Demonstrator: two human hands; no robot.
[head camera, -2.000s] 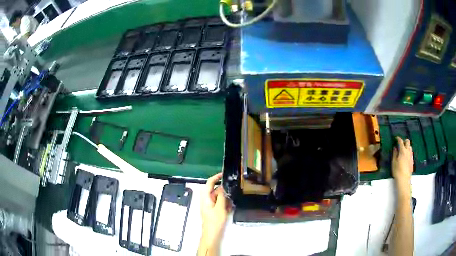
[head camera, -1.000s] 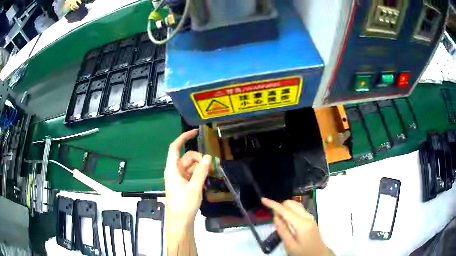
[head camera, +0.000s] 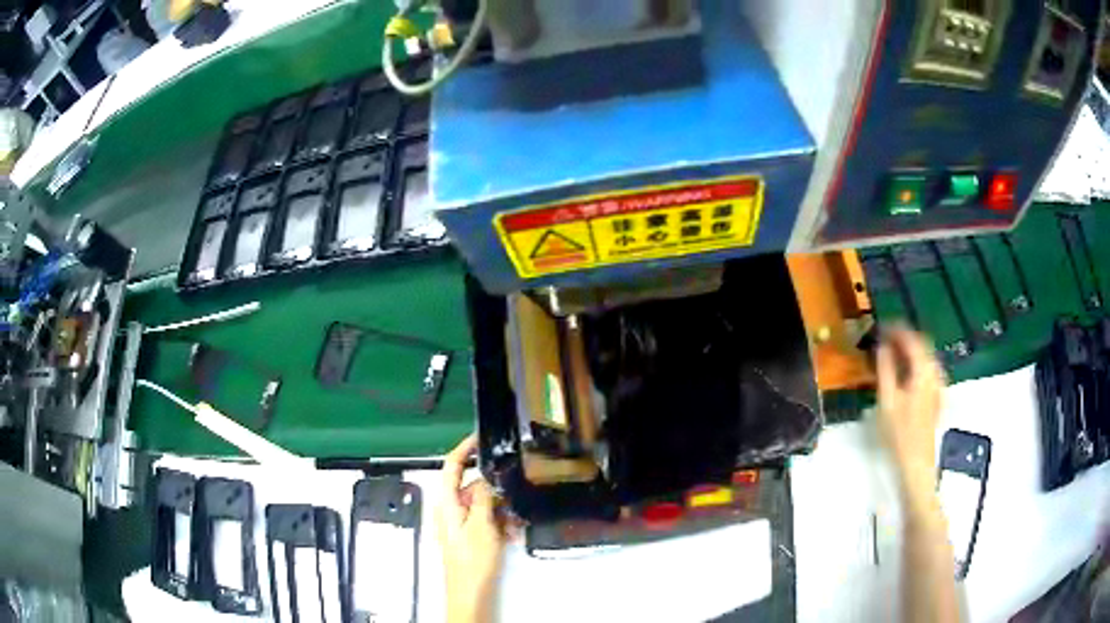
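Note:
The black-lined press fixture (head camera: 718, 402) sits under the blue press head (head camera: 621, 134), with a tan block (head camera: 532, 365) on its left side. My left hand (head camera: 472, 529) is at the fixture's lower left corner, fingers apart and nothing seen in it. My right hand (head camera: 911, 396) is blurred, just right of the orange-brown block (head camera: 830, 319); a small dark shape is near its fingertips, and I cannot tell whether it holds anything. A thin black frame (head camera: 382, 368) lies on the green mat left of the press. A black phone housing (head camera: 962, 499) lies on white paper at right.
A black tray of housings (head camera: 185, 278) is at upper left. Several housings (head camera: 228, 542) lie on white paper at lower left. A white-handled corded tool (head camera: 250, 438) lies near them. Thin frames (head camera: 937, 290) and a dark stack (head camera: 1074, 408) are at right. The control panel (head camera: 962, 122) is above.
Since one second ago, both hands have left the long dark piece before the fixture. My left hand moved down, my right hand moved right. A thin frame now lies on the mat at left.

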